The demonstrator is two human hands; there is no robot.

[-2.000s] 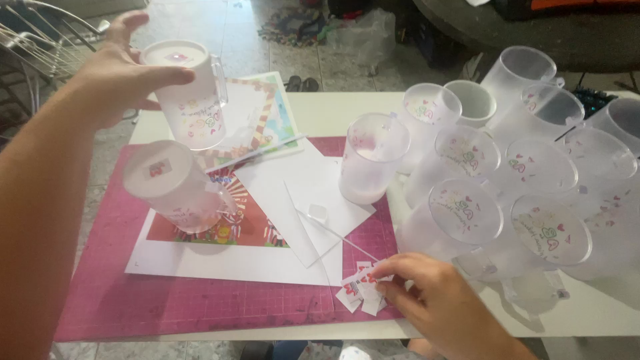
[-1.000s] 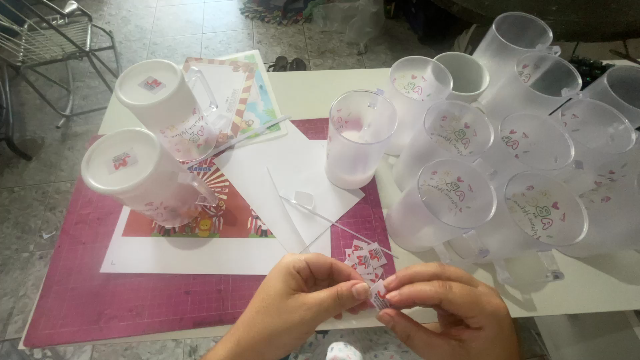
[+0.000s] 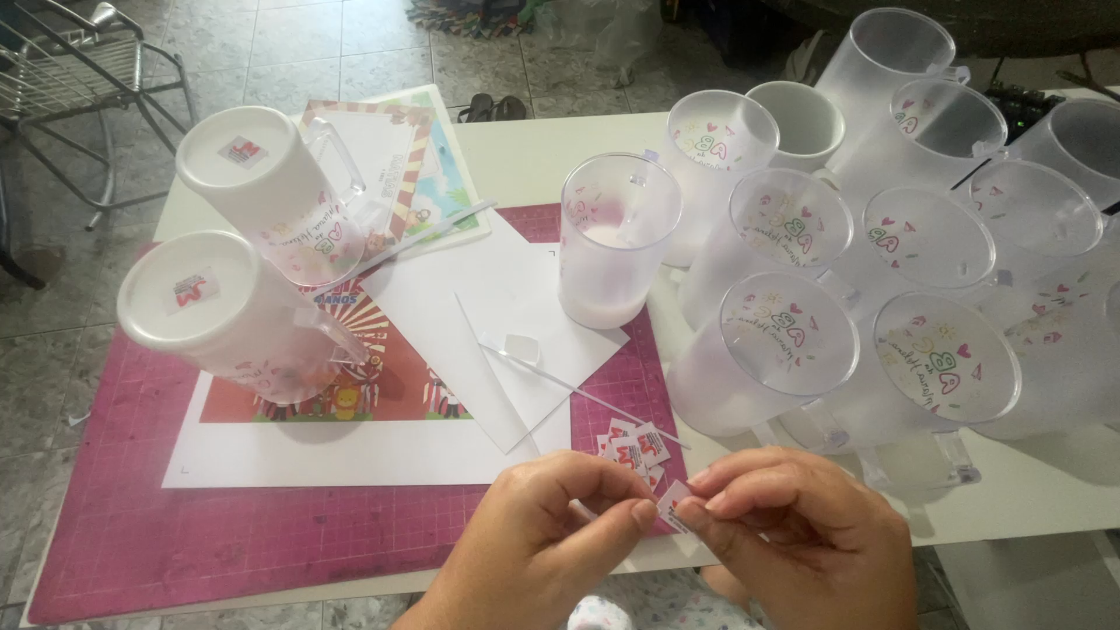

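Between my hands is a small square printed sticker [image 3: 675,508]. The thumb and fingers of my right hand [image 3: 801,525] pinch its right edge. My left hand [image 3: 560,525] has its thumb and forefinger at the sticker's left corner; whether they grip it I cannot tell. Just behind my fingertips lies a pile of similar stickers [image 3: 626,446]. Two frosted plastic mugs stand upside down at the left, the far mug [image 3: 262,192] and the near mug [image 3: 227,315], each with a sticker on its base. An upright frosted mug [image 3: 612,254] stands at the mat's right edge.
Many upright frosted mugs [image 3: 787,341] crowd the table's right side, with a white mug [image 3: 798,127] among them. Printed sheets [image 3: 332,455], white paper [image 3: 490,289] and thin strips [image 3: 586,396] lie on the pink cutting mat [image 3: 131,525]. A metal-framed chair [image 3: 105,105] stands behind left.
My left hand has come from the far upside-down mug to the front edge, beside my right hand. A sticker has come up from the pile into my fingers.
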